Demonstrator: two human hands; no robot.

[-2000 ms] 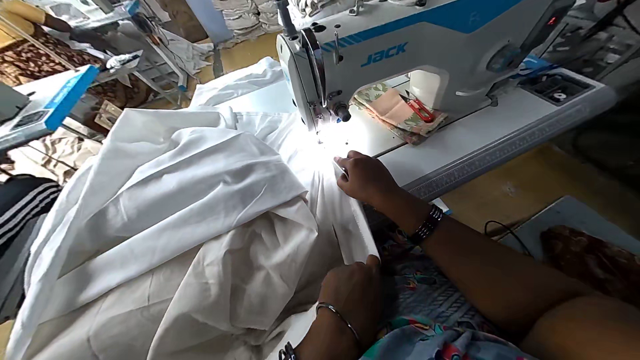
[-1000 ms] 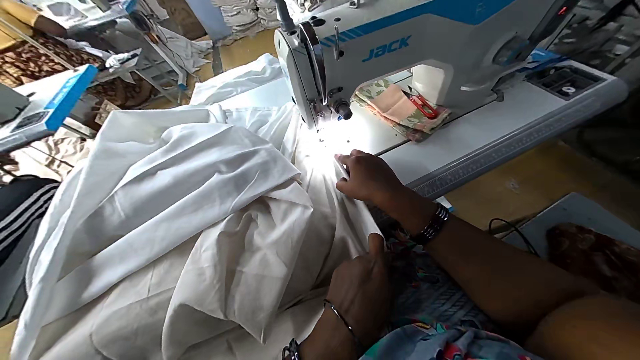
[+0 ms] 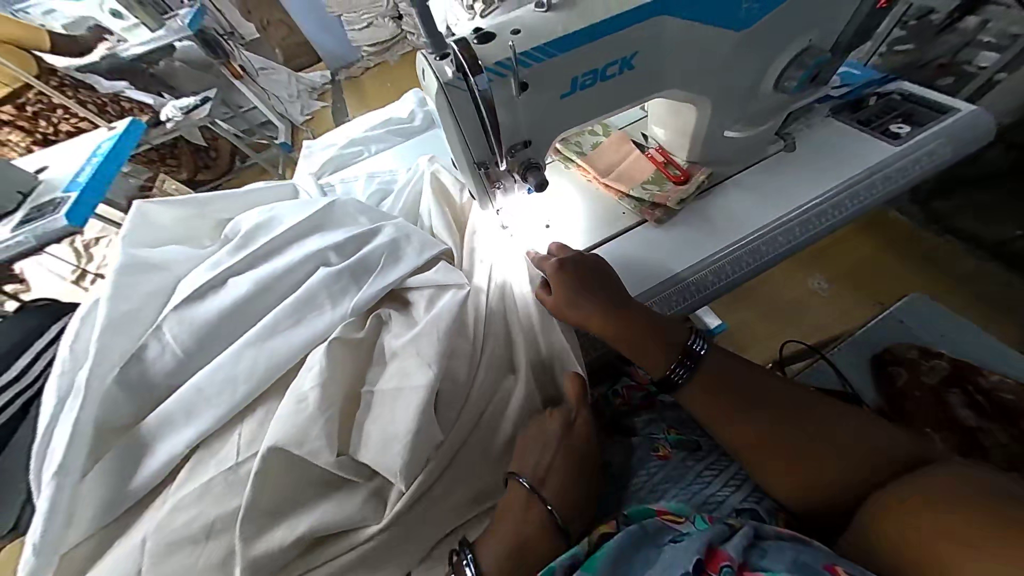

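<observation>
A large white cloth (image 3: 320, 320) lies in folds over the left of the table and runs under the needle area of a Jack sewing machine (image 3: 592, 72). Its lamp glares, so the needle and presser foot are hard to make out. My right hand (image 3: 580, 288) pinches the cloth's right edge just in front of the needle area, thumb and fingertips together. Lower down, my left hand (image 3: 560, 448) holds the same edge near my lap, its fingers partly hidden by the cloth.
Red-handled thread snips (image 3: 666, 164) rest on folded patterned fabric (image 3: 624, 172) under the machine arm. A tray (image 3: 896, 116) is set into the table's right end. Another machine table (image 3: 88, 184) stands at the left, beside dark striped fabric (image 3: 32, 384). A person's arm (image 3: 72, 40) shows at upper left.
Cloth folds near the needle area have shifted and bunched up. My left hand sits slightly lower along the edge than two seconds ago; my right hand stays near the needle area.
</observation>
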